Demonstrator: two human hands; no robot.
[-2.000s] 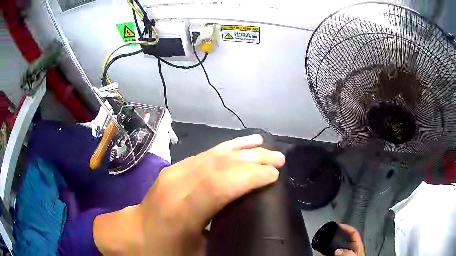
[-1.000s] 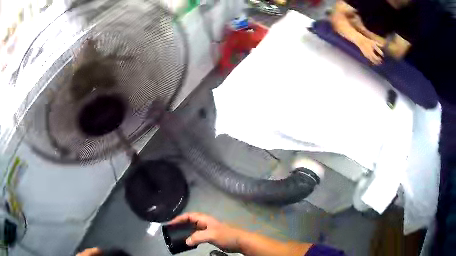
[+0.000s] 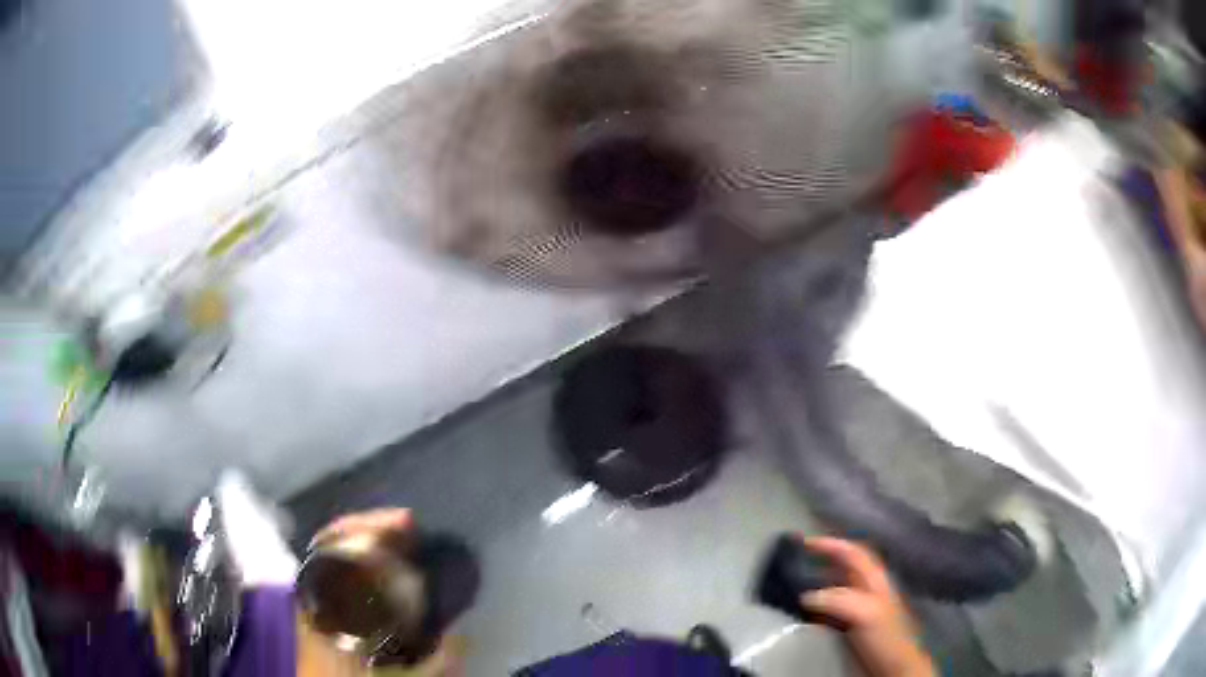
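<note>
The picture is blurred. My left hand (image 3: 370,521) is at the bottom left, around a dark vacuum flask (image 3: 447,582). The flask is tilted, its round steel-rimmed mouth showing a brown inside. The hand is partly hidden by the flask. My right hand (image 3: 866,606) is at the bottom right, its fingers on a short black flask lid (image 3: 790,577). The lid is held well apart from the flask.
A large black floor fan (image 3: 632,183) stands beyond, its round base (image 3: 642,423) on the grey floor. A ribbed grey hose (image 3: 846,489) curves right of it. White cloth (image 3: 1005,304) covers a table at right. Purple padding (image 3: 269,635) shows at lower left. A person's arm shows at the right edge.
The view has swung back left, so the fan and white cloth sit further right. The flask, out of view a second ago, shows with my left hand. My right hand still holds the lid.
</note>
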